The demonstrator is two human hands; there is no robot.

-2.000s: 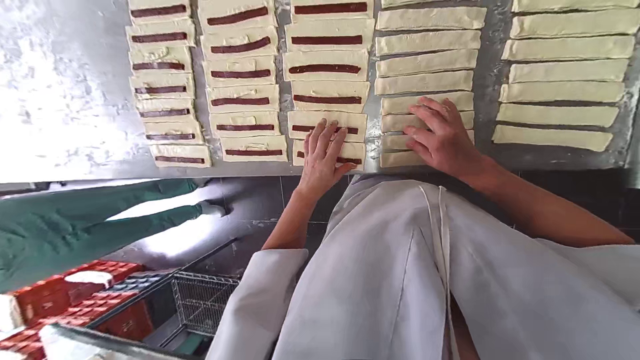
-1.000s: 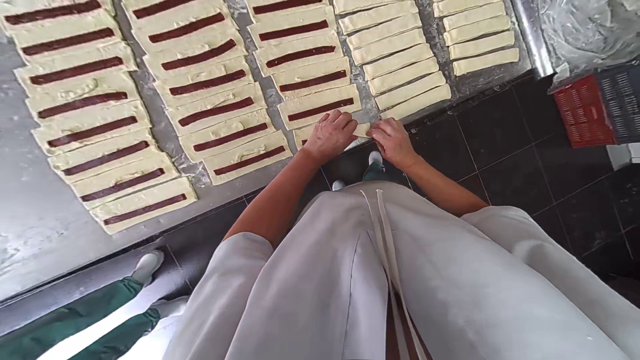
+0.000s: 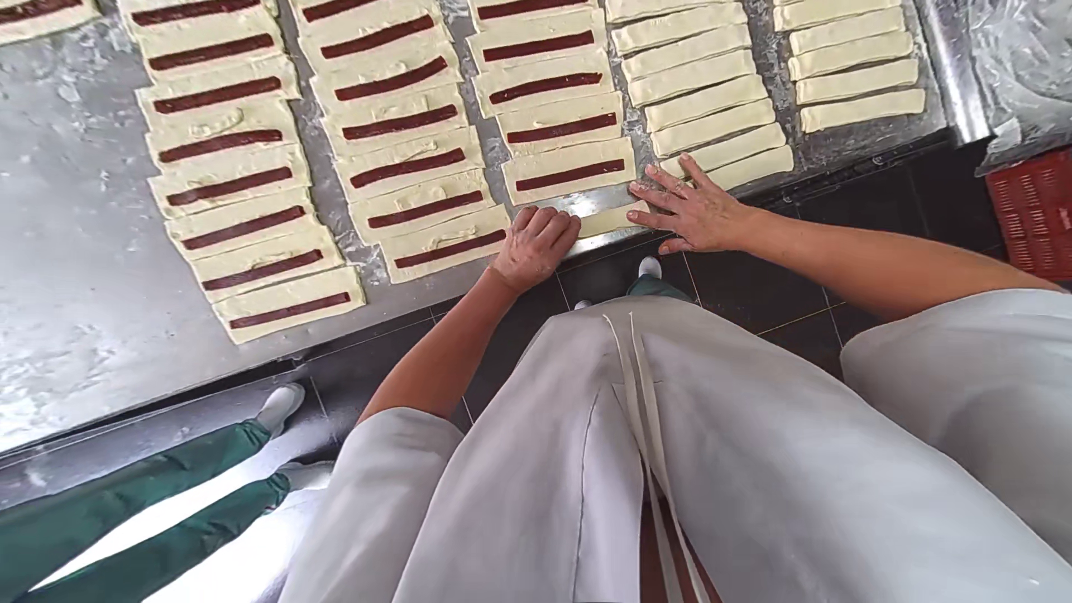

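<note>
My left hand (image 3: 536, 244), fingers curled, is at the left end of a folded dough strip (image 3: 610, 221) lying along the front edge of the metal table. At that strip's right end my right hand (image 3: 693, 208) has its fingers spread, the fingertips touching the dough. Left of and above my hands lie columns of flat dough pieces, each with a dark red filling strip (image 3: 569, 175) on top. Two columns of folded dough strips (image 3: 708, 126) with no filling showing lie to the upper right. Whether my left fingers pinch the dough is hidden.
The floury metal table (image 3: 92, 251) ends in a straight front edge just below my hands. Another person's legs in green trousers (image 3: 142, 477) stand at the lower left. A red plastic crate (image 3: 1034, 209) and clear plastic sheeting (image 3: 1026, 67) are at the right.
Two seconds ago my right hand was over the folded strips and my left over a filled piece; now both are at a strip on the table edge. My right fingers have spread. The view has turned.
</note>
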